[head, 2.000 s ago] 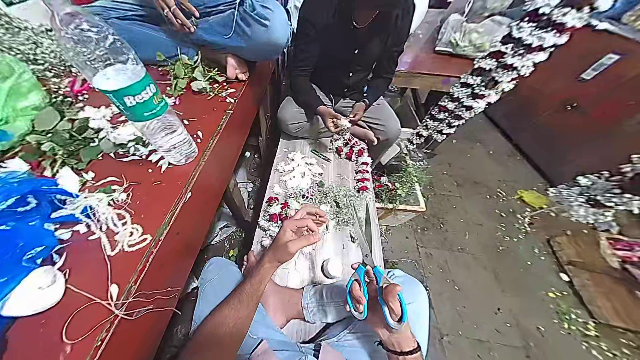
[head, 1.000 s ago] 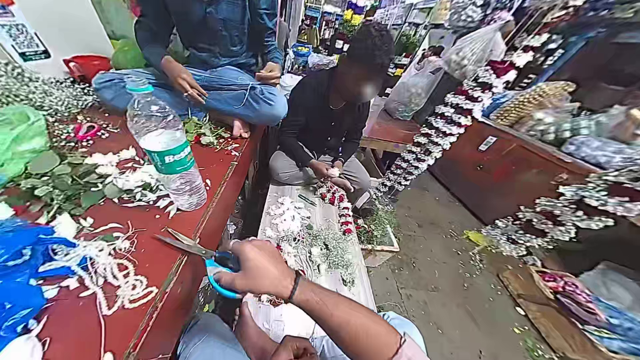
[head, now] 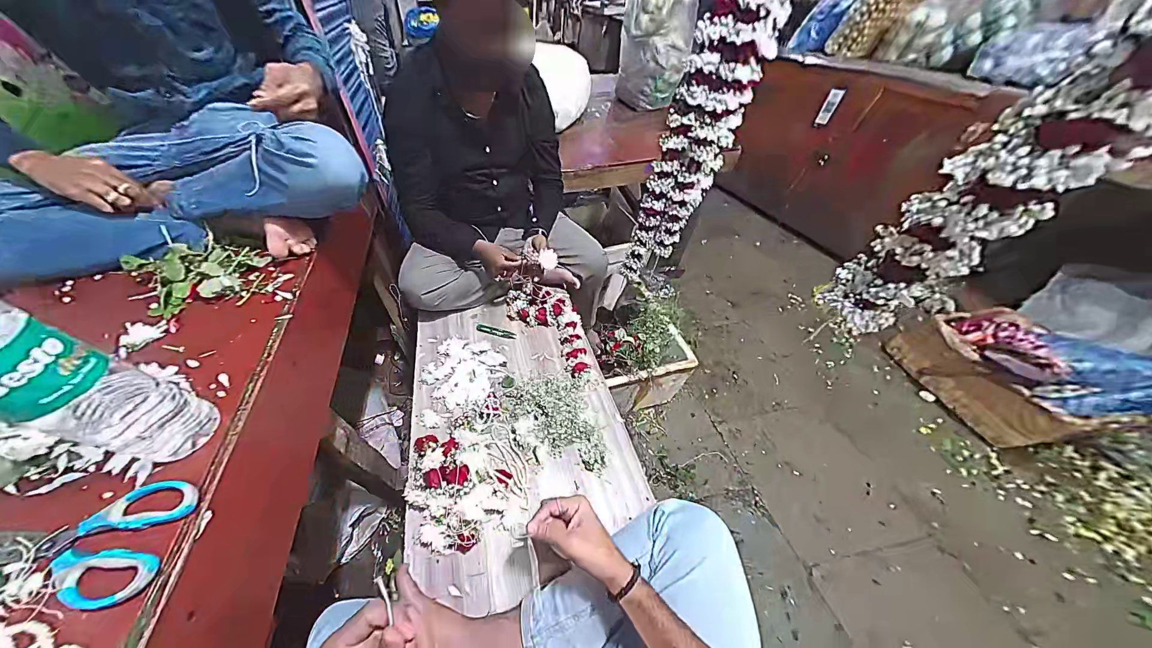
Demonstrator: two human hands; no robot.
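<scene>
My left hand (head: 369, 626) is at the bottom edge, partly cut off, with a short white thread (head: 385, 598) pinched in its fingers. My right hand (head: 576, 538) hovers over the near end of the pale wooden board (head: 481, 589), thumb and fingers pinched together on what looks like thin thread. On the board lie white flowers (head: 463, 369), red roses (head: 445, 472), sprigs of tiny white blossoms (head: 558, 409) and loose white thread. Blue-handled scissors (head: 126, 544) rest on the red table, away from both hands; their blades are partly out of view.
A person in black (head: 472, 171) sits at the board's far end, holding a red-and-white garland (head: 571, 337). Another person sits on the red table (head: 270, 405), near a plastic bottle (head: 99, 387). Thick garlands hang at right. A planter box (head: 661, 382) stands beside the board.
The scissors, in my right hand in both earlier frames, now lie on the red table. My right hand has moved from above that table to over the board. The view has shifted.
</scene>
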